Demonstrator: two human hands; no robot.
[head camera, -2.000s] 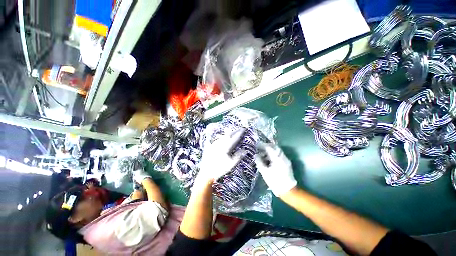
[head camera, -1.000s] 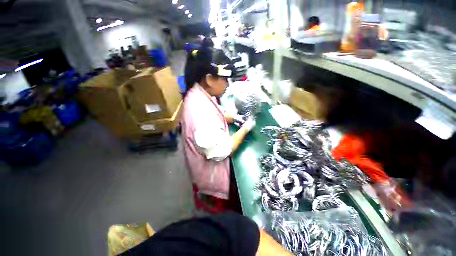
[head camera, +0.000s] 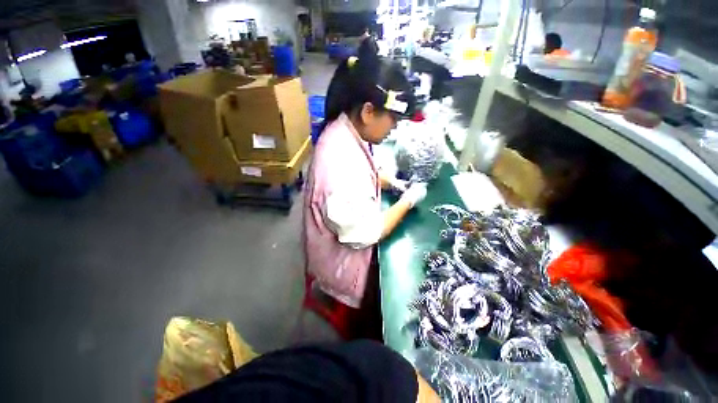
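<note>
Neither of my hands shows; only my dark sleeve and a bit of bare forearm reach in at the bottom edge. The clear poly bag of loose wire parts (head camera: 504, 379) lies at the bottom right, cut off by the picture's edge. Beyond it on the green bench (head camera: 400, 271) is the left-hand pile of silver wire bundles (head camera: 492, 275), heaped and tangled, with curved crescents and rings.
A coworker in pink (head camera: 346, 212) sits at the bench beyond the pile, gloved hands at more wire parts. A red-orange plastic bag (head camera: 586, 268) lies right of the pile. An overhead shelf (head camera: 614, 118) holds bottles. Cartons (head camera: 268, 126) stand on a trolley; a yellowish bag (head camera: 193, 358) is lower left.
The view has swung from the bench and my two gloved hands at the poly bag toward the coworker and factory floor. My hands have left the picture.
</note>
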